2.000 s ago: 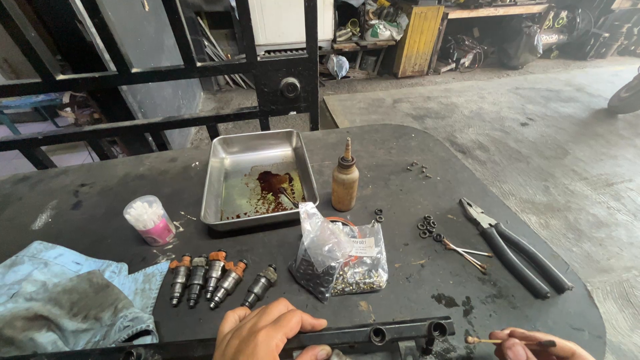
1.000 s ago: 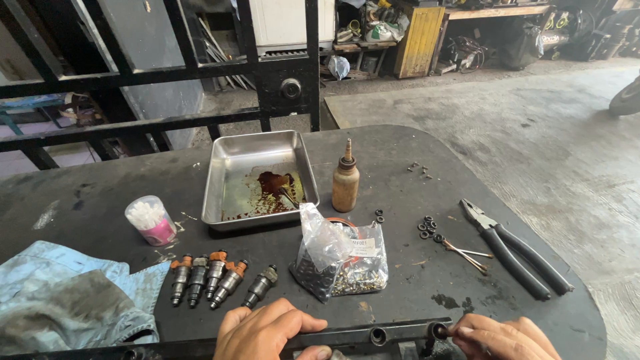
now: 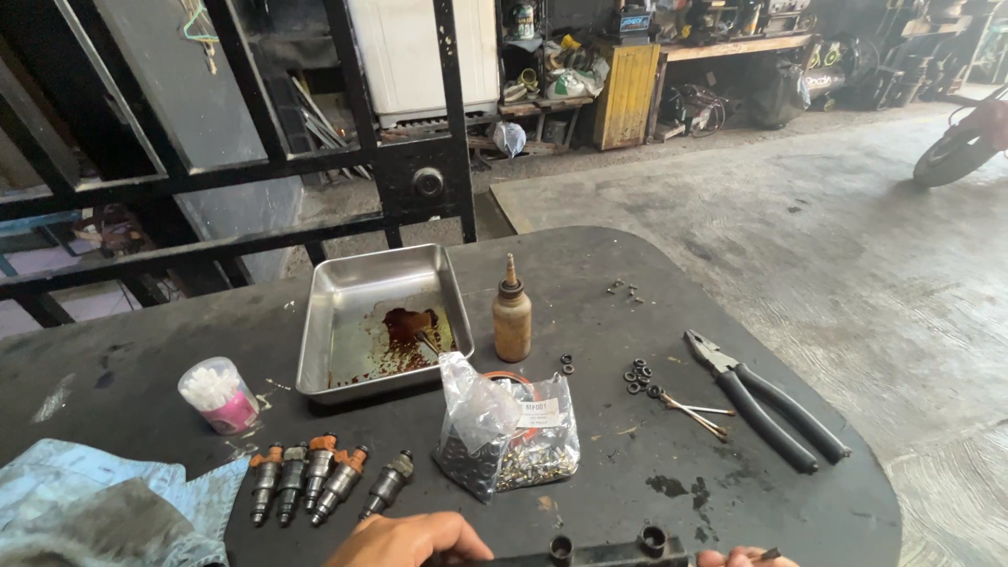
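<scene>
At the bottom edge my left hand (image 3: 413, 539) grips a black metal fuel rail (image 3: 606, 554) that has round ports standing up. My right hand (image 3: 736, 557), partly cut off by the frame, is beside the rail's right end; a dark-tipped cotton swab (image 3: 770, 554) shows at its fingers. Several fuel injectors (image 3: 339, 484) lie above my left hand. Clear plastic bags of small parts (image 3: 543, 465) are above the rail. Used cotton swabs (image 3: 701, 415) and black rubber O-rings (image 3: 639, 374) lie farther right, beside pliers (image 3: 768, 409).
A steel tray (image 3: 307, 346) holds dark, oily liquid. To its right stands a squeeze bottle (image 3: 512, 323). A cup of cotton swabs (image 3: 228, 402) and a stained blue cloth (image 3: 102, 504) are at the left. A black metal gate (image 3: 425, 183) rises behind the table.
My right hand with the swab has gone from right of the rail to its end port, then back to the right and lower. My left hand still holds the rail.
</scene>
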